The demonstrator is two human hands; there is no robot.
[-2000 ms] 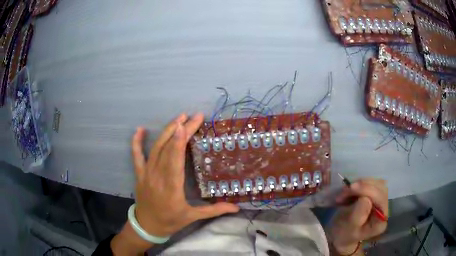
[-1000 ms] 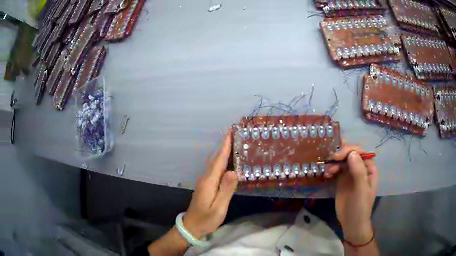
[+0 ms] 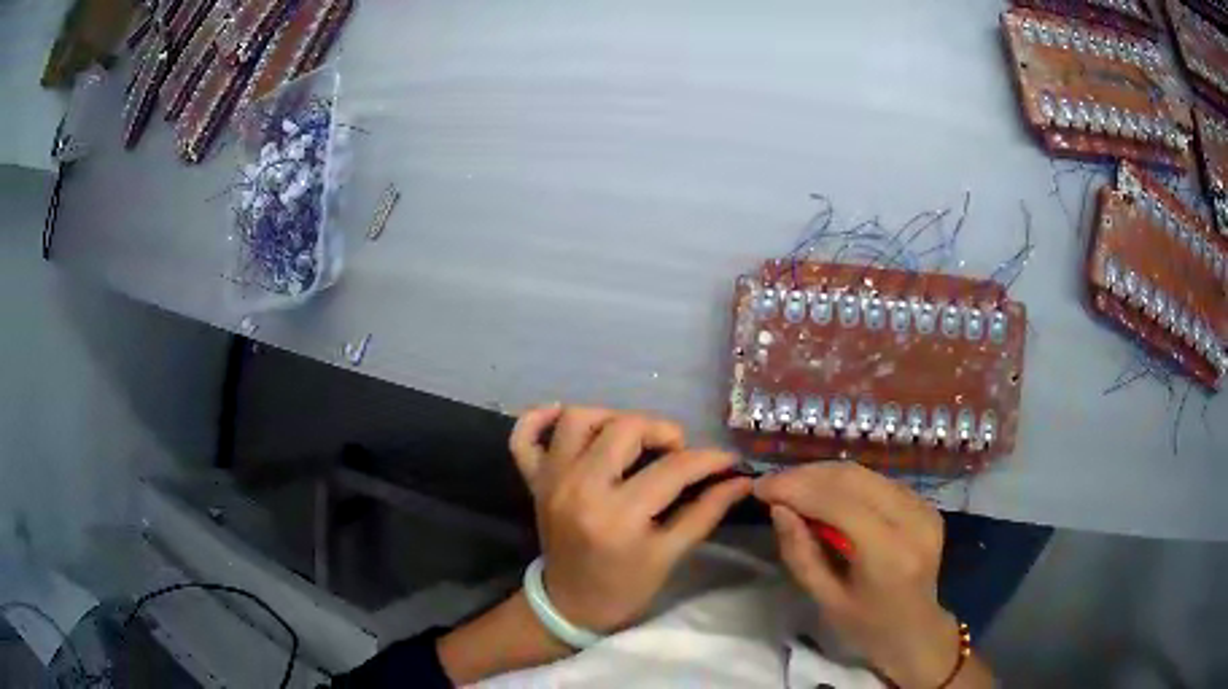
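Observation:
The reddish-brown holding board (image 3: 882, 361) lies flat near the table edge with two rows of silver-white wired parts. Thin dark and purple lead wires (image 3: 875, 240) stick out past its far edge. My right hand (image 3: 862, 552) holds the red-handled pointed tool (image 3: 827, 538) just below the board. My left hand (image 3: 613, 505) is beside it, left of the board, with its fingertips meeting the right fingertips around the tool's dark front part. The tool's tip is hidden by the fingers, and whether the left hand also holds a small part cannot be told. Neither hand touches the board's top.
A clear parts box (image 3: 327, 202) with a white-and-purple tangle stands at left, a small ridged strip (image 3: 384, 213) beside it. Small stray pieces (image 3: 358, 350) lie near the table edge. Board piles are at upper left (image 3: 216, 84) and right (image 3: 1161, 276).
My left hand has let go of the board's left end and met my right hand below it. The right hand with the tool has left the board's lower right corner. The view has shifted.

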